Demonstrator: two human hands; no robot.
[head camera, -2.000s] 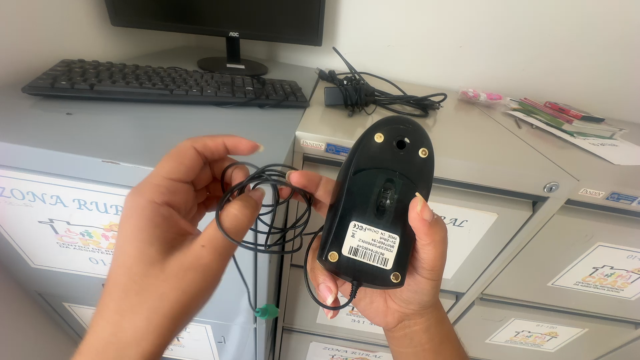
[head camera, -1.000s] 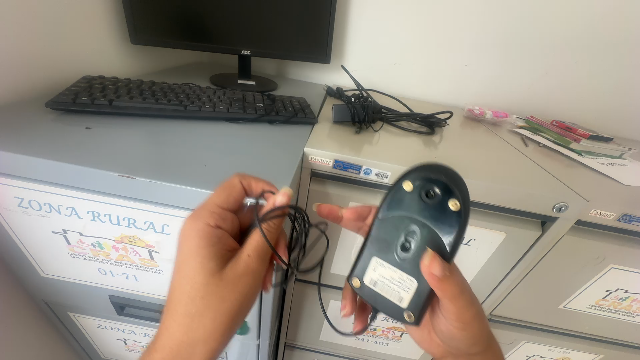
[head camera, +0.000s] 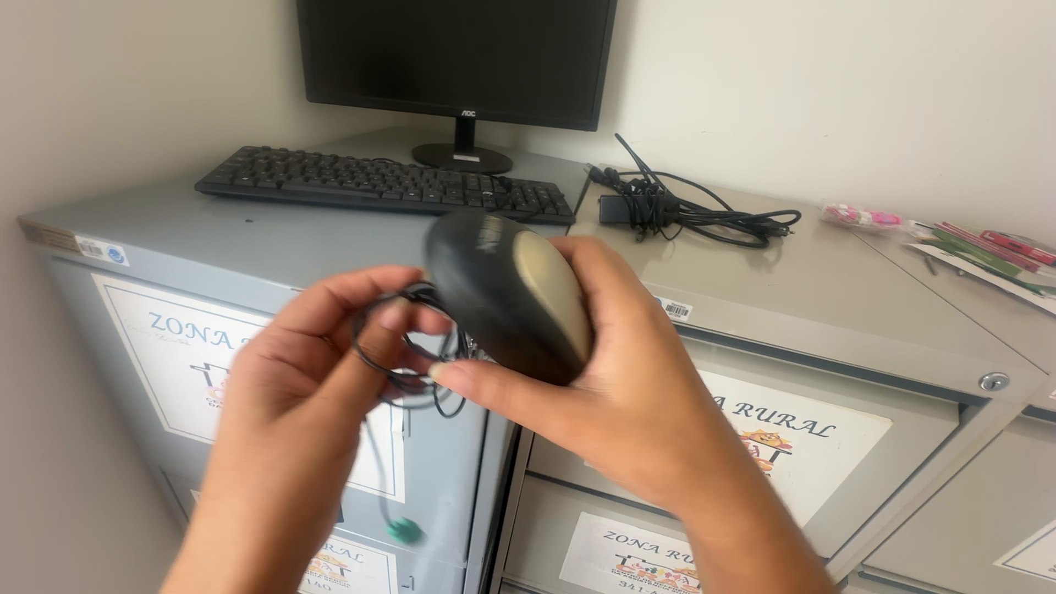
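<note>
My right hand (head camera: 635, 379) grips a black computer mouse (head camera: 495, 289) with a beige rear part, its top side now facing me and slightly blurred. Just left of the mouse, my left hand (head camera: 330, 355) pinches the coiled black mouse cable (head camera: 412, 384) between thumb and fingers. From the coil a length of cable hangs down and ends in a green plug (head camera: 404, 530), in front of the grey cabinet. The tip of my right thumb is by the coil.
Behind my hands, a black keyboard (head camera: 379, 186) and an AOC monitor (head camera: 462, 58) stand on a grey metal filing cabinet (head camera: 148, 219). Bundled black cables with a power adapter (head camera: 635, 210) lie on the beige cabinet (head camera: 792, 280). Farther right are a pink packet (head camera: 862, 218) and papers (head camera: 982, 268).
The mouse has been turned over from its underside to its top, and my two hands are closer together. The green plug, out of clear sight a second ago, hangs in view.
</note>
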